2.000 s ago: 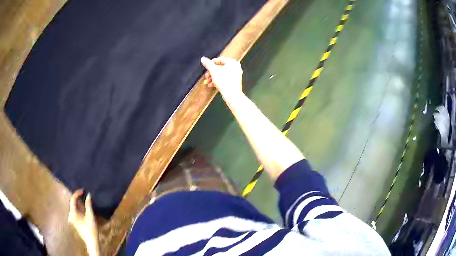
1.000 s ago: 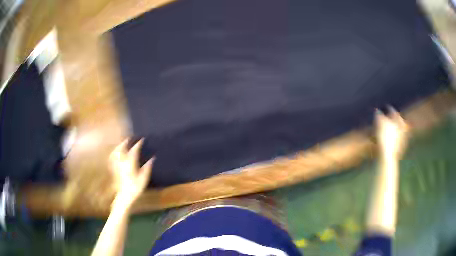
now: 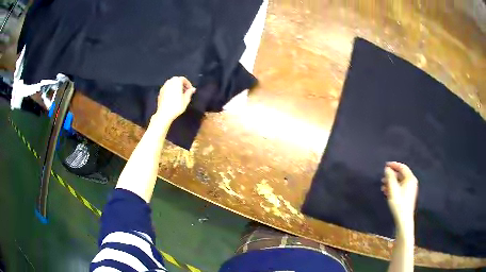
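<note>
A black fabric panel (image 3: 405, 133) lies flat at the right of the table, its near edge close to the table's front edge. A second pile of black cloth (image 3: 133, 42) lies at the left, rumpled, with white edges (image 3: 256, 37) showing at its side. My left hand (image 3: 175, 98) is over the near part of this pile with fingertips pinched; whether cloth is between them cannot be told. My right hand (image 3: 401, 188) is over the right panel with fingers curled in, and nothing shows in it.
The worn brown wooden table (image 3: 266, 143) shows peeling patches between the two cloths. A long curved strip with blue ends (image 3: 53, 149) stands at the left table edge, near a dark shoe-like object (image 3: 80, 158). Yellow-and-black tape (image 3: 77, 196) crosses the green floor.
The view has swung left, so the panel now lies at the right and the second pile fills the left. My left hand has moved from the panel's corner to the second pile.
</note>
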